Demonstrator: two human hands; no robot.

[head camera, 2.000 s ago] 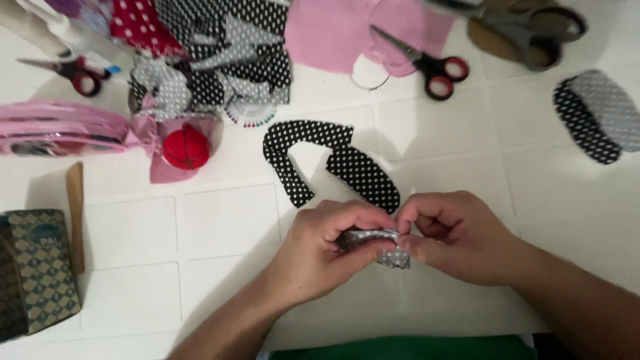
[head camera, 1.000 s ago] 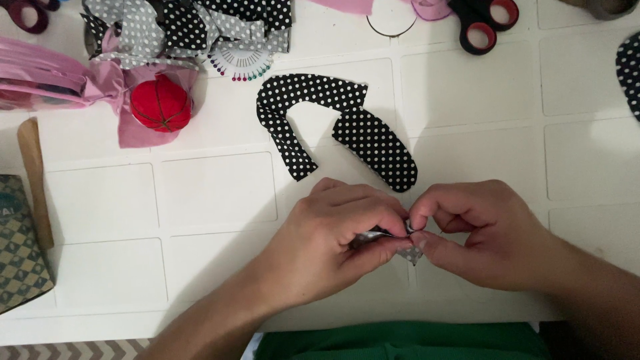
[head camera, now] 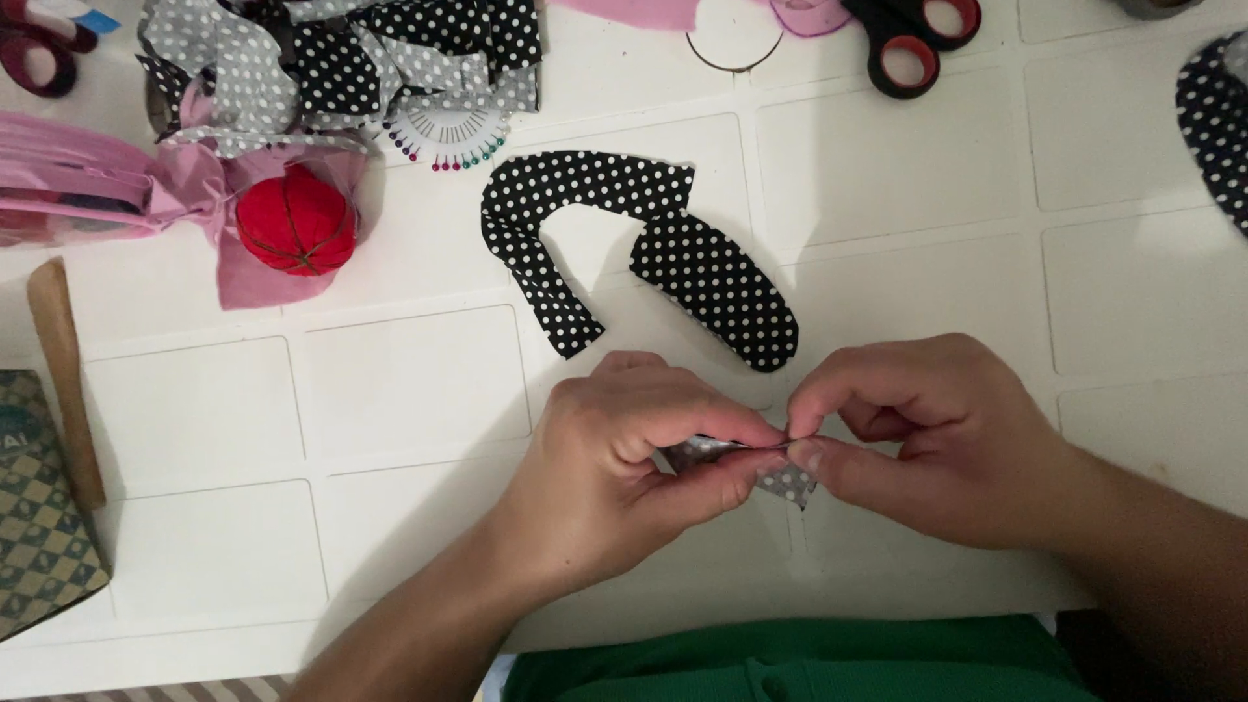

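Between thumb and forefinger, my left hand (head camera: 643,448) pinches a small piece of grey polka-dot fabric (head camera: 788,482), part of which its fingers hide. My right hand (head camera: 926,439) grips the same piece at its upper edge, the fingertips of both hands nearly touching. Just beyond the hands lie a curved strip of black polka-dot fabric (head camera: 517,210) and an oval piece of black polka-dot fabric (head camera: 717,288), whose upper end meets the strip. Neither hand touches these two pieces.
A red pincushion (head camera: 296,222) rests on pink fabric (head camera: 244,288) at left, near a wheel of pins (head camera: 448,136) and polka-dot scraps (head camera: 336,68). Black-and-red scissors (head camera: 905,63) lie at the top. A wooden stick (head camera: 66,380) and a patterned box (head camera: 44,526) are at the left edge.
The view has moved closer to the table. Both hands still hold the grey fabric, with their fingertips shifted slightly along its edge.
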